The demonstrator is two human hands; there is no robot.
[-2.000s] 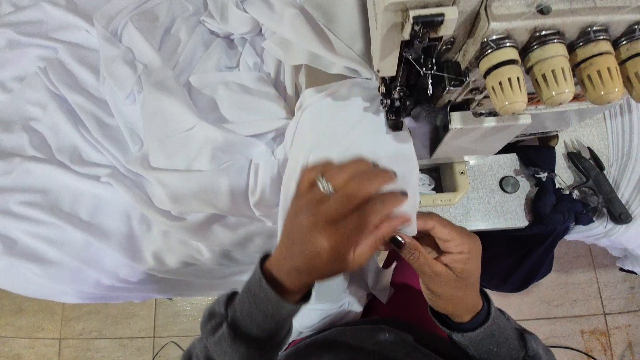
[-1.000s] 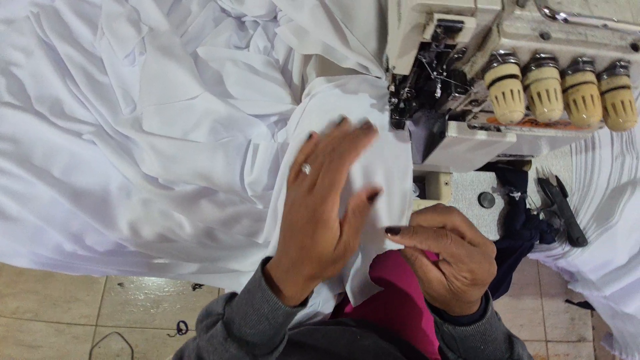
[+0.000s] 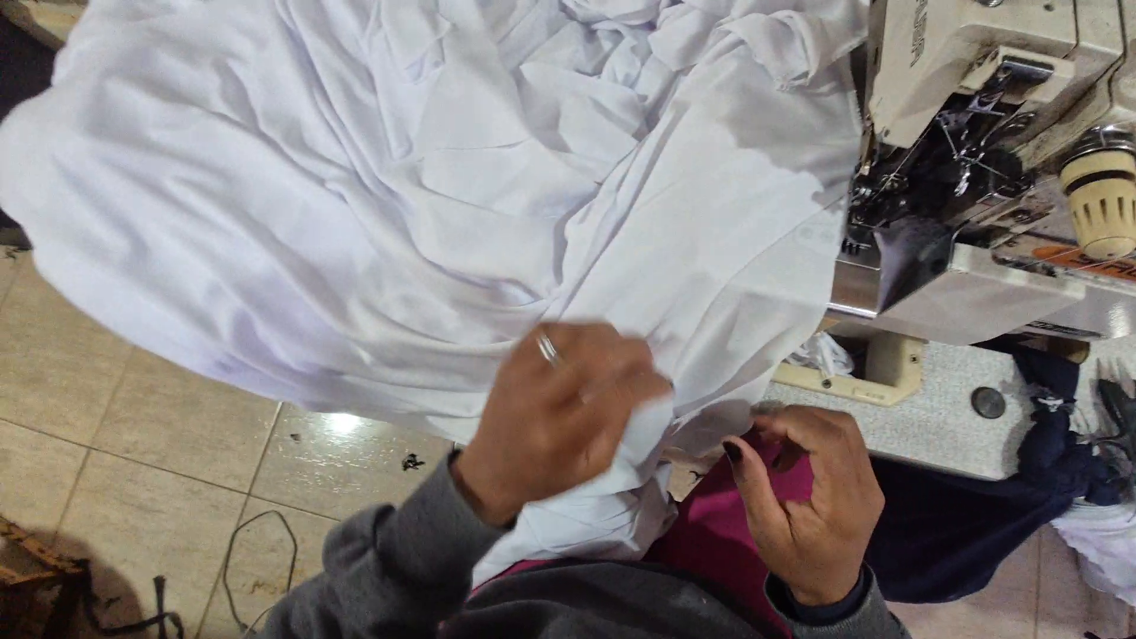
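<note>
White fabric [image 3: 497, 186] lies in loose folds over the work surface and hangs down toward my lap. My left hand [image 3: 568, 413], blurred and wearing a ring, has its fingers curled on a fold of this fabric, left of centre. To its right, my right hand [image 3: 808, 488] is at the fabric's near edge, thumb apart from the fingers; whether the fingertips pinch the edge cannot be told. The needle and looper area of an overlock sewing machine [image 3: 958, 169] sits beyond my right hand, at the fabric's right edge.
A cream tension knob [image 3: 1100, 195] juts from the machine at the right. Dark navy fabric [image 3: 958, 532] hangs below the speckled machine table [image 3: 950, 435]. Dark-handled snips [image 3: 1114, 408] lie at the right edge. A thin cord [image 3: 231, 550] rests on the tiled floor at lower left.
My left hand has gone from lying spread over the white fabric to curled fingers. My right thumb has parted from the fingers. The view has shifted to the left.
</note>
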